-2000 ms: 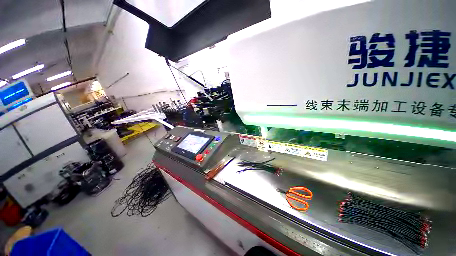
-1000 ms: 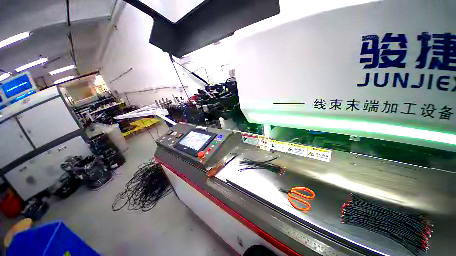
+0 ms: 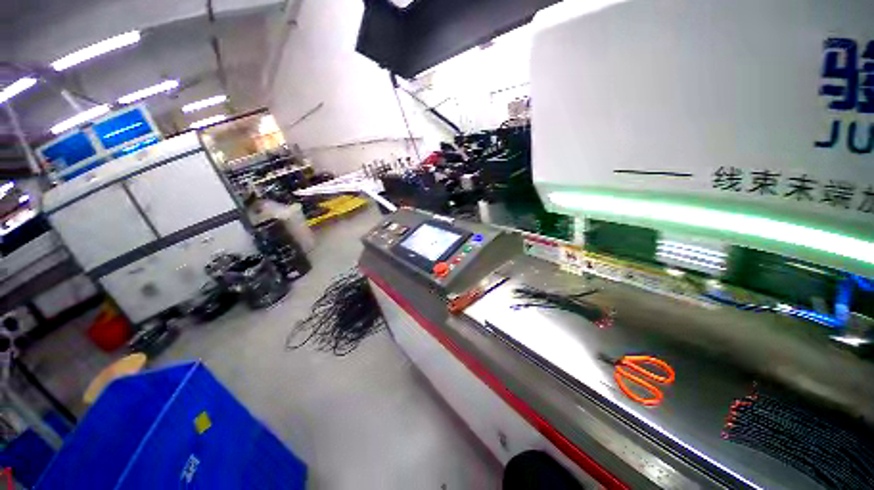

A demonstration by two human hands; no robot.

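Neither of my hands is in the picture. A flat row of black cables with red ends (image 3: 800,438) lies on the steel table (image 3: 704,359) at the lower right, cut off by the frame edge. Scissors with orange loop handles (image 3: 644,377) lie to its left. A smaller loose bunch of black cables with red tips (image 3: 563,303) lies farther back. A tool with a brown-orange handle (image 3: 467,299) lies beside the control panel (image 3: 471,265).
The white machine hood (image 3: 661,105) hangs over the table with a green-lit edge. Blue tubes (image 3: 843,299) show under it. A blue crate (image 3: 177,435) stands at the lower left. Black cable coils (image 3: 340,316) lie on the floor. A dark rounded shape (image 3: 539,471) shows at the bottom edge.
The view has turned left, so the machine and table things sit farther right. More of the blue crate shows, and blue tubes have come into view under the hood. The things on the table have not visibly moved.
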